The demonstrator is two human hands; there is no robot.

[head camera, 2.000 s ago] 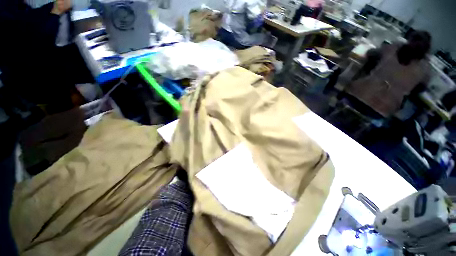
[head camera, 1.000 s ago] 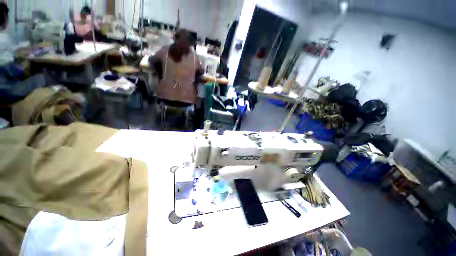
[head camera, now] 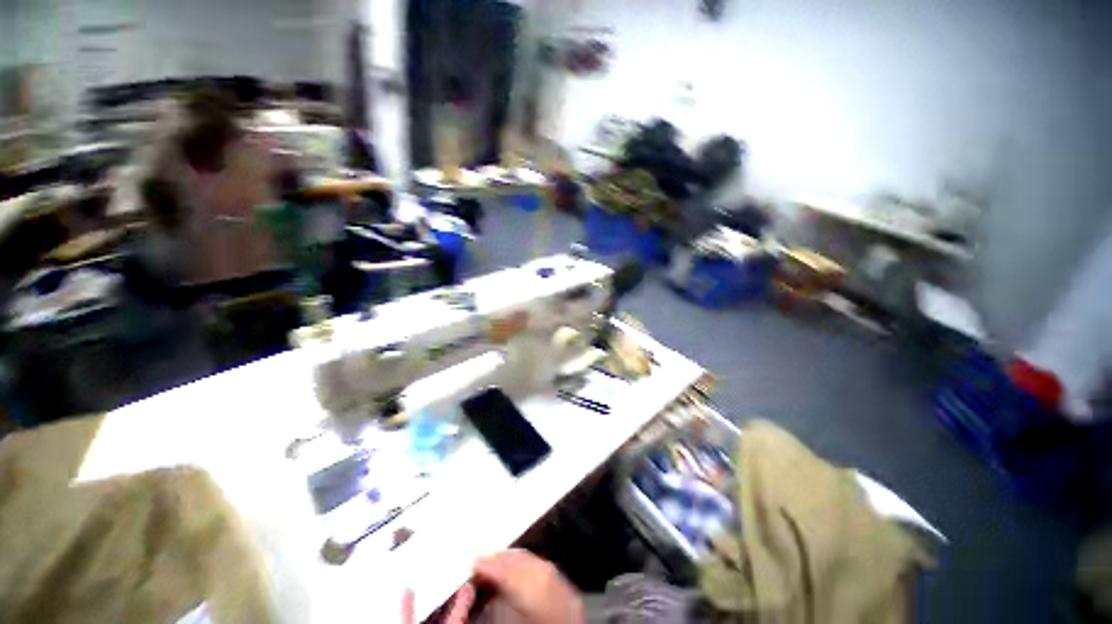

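A dark smartphone (head camera: 506, 430) lies flat on the white table below the arm of the white sewing machine (head camera: 451, 341). A small light blue crumpled thing (head camera: 429, 441) lies beside the needle area. A khaki garment heap (head camera: 116, 530) lies on the table at the left. My right hand (head camera: 524, 588) is at the bottom edge, near the table's front edge, with a grey sleeve to its right. It is blurred and partly cut off; pinkish finger-like shapes show at its left, and whether it holds anything is unclear. My left hand is not identifiable in view.
A slim dark tool (head camera: 584, 401) and a cut-strip bundle (head camera: 628, 354) lie right of the phone. A white tub with checked cloth (head camera: 691, 497) stands below the right edge, with khaki cloth (head camera: 811, 530) beside it. A person (head camera: 217, 201) sits further back left. Blue crates stand along the wall.
The view has swung right, so the machine and phone appear further left. My right hand has come in at the bottom edge. The plaid sleeve seen two seconds ago is gone from view.
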